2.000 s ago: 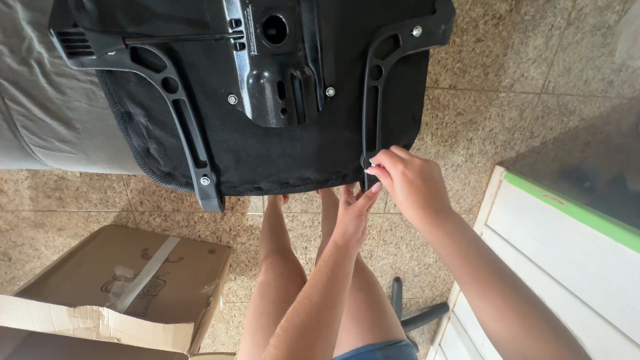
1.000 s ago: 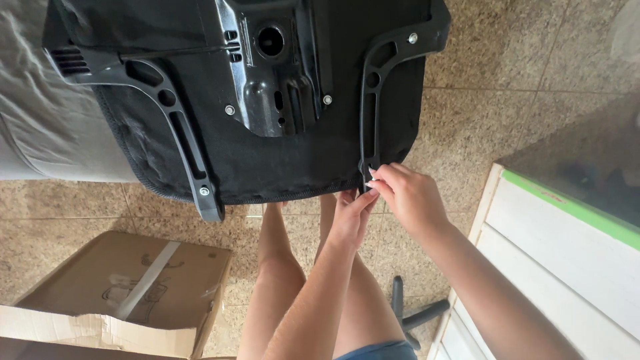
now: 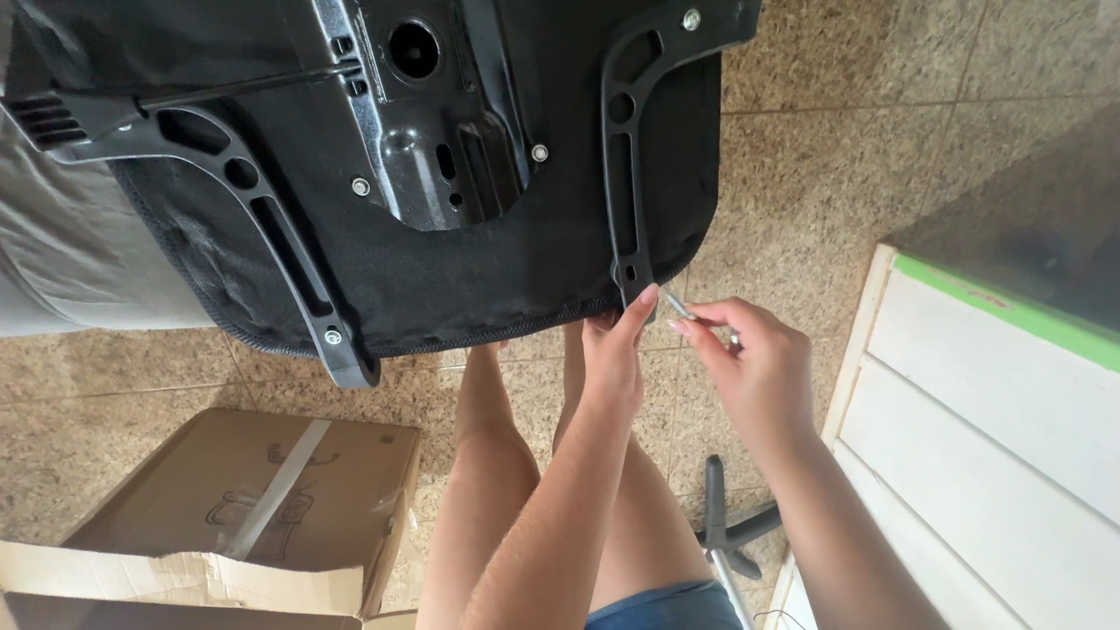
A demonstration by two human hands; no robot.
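The underside of a black padded chair seat (image 3: pixel 437 280) faces me, with a black metal mechanism plate (image 3: pixel 407 149) bolted at its middle. A black plastic armrest bracket (image 3: pixel 293 241) lies along the left side, a bolt head near its lower end. On the right bracket (image 3: pixel 621 175) a slot near the lower end shows no bolt head. My left hand (image 3: pixel 617 350) grips the lower end of that right bracket at the seat's edge. Just right of it, my right hand (image 3: pixel 744 359) pinches a small metal bolt (image 3: pixel 678 304) between thumb and fingers, apart from the bracket.
A grey upholstered surface (image 3: pixel 79 236) lies behind the seat at left. An open cardboard box (image 3: pixel 262 490) stands at lower left on the speckled tile floor (image 3: pixel 814 166). White drawers (image 3: pixel 989 385) with a green edge stand at right. A black chair base (image 3: pixel 726 525) is beside my legs.
My right hand has drawn back to the right from the bracket's end, and the bolt now shows in its fingers. My left hand stays at the bracket's end.
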